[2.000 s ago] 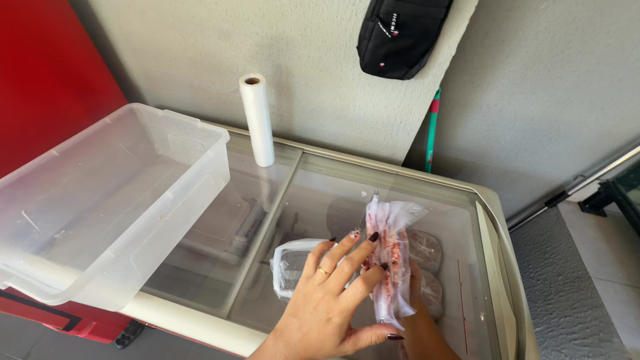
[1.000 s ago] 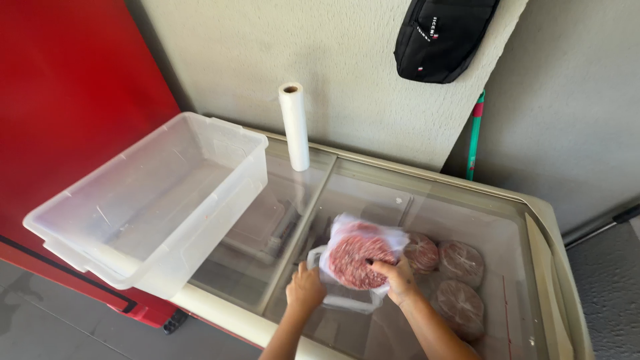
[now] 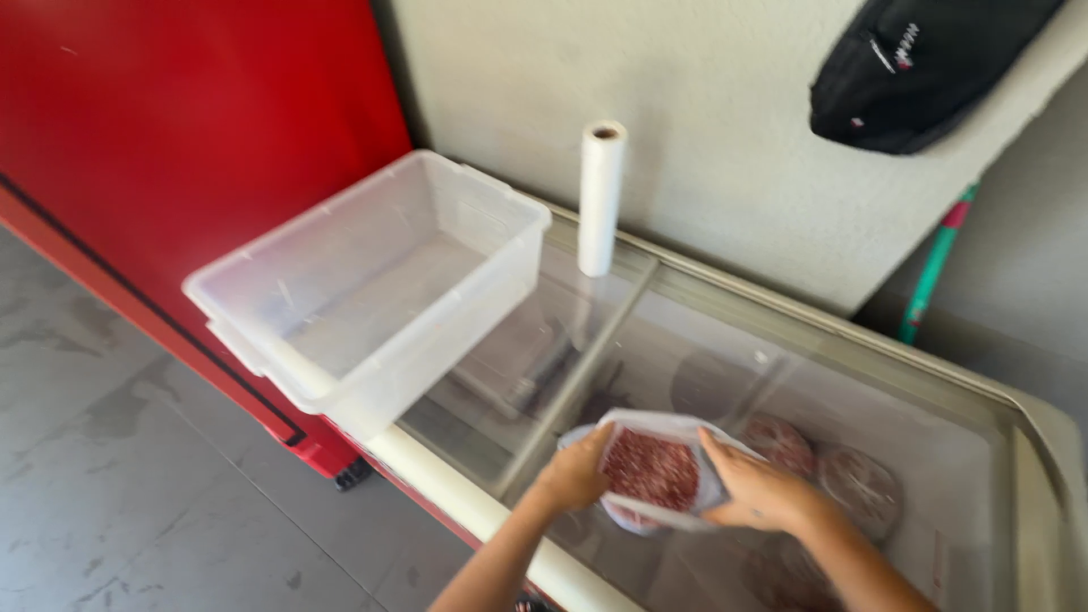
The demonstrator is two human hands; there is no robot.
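Note:
Between both hands, over the glass lid of a chest freezer [image 3: 837, 395], is a bag of ground meat [image 3: 653, 469] in thin clear plastic. My left hand [image 3: 571, 476] grips its left edge, and my right hand [image 3: 756, 483] holds its right edge. Just beneath it, partly hidden, a pale plastic wrapping [image 3: 629, 517] shows with something pinkish in it. To the right, round flat packs of meat [image 3: 858, 489] lie on or under the glass; I cannot tell which. The lower ones are partly covered by my right forearm.
A translucent plastic bin [image 3: 433, 340] rests on the freezer's left part. Behind it stands a roll of clear plastic bags or film [image 3: 600, 204]. A red cabinet [image 3: 212, 110] is at the left, a black bag [image 3: 926, 72] hangs on the wall, and a green pole [image 3: 931, 272] leans behind the freezer.
My left hand, lower and apart from the meat a second ago, now holds its bag too. The meat has turned in my hands. The view has swung left.

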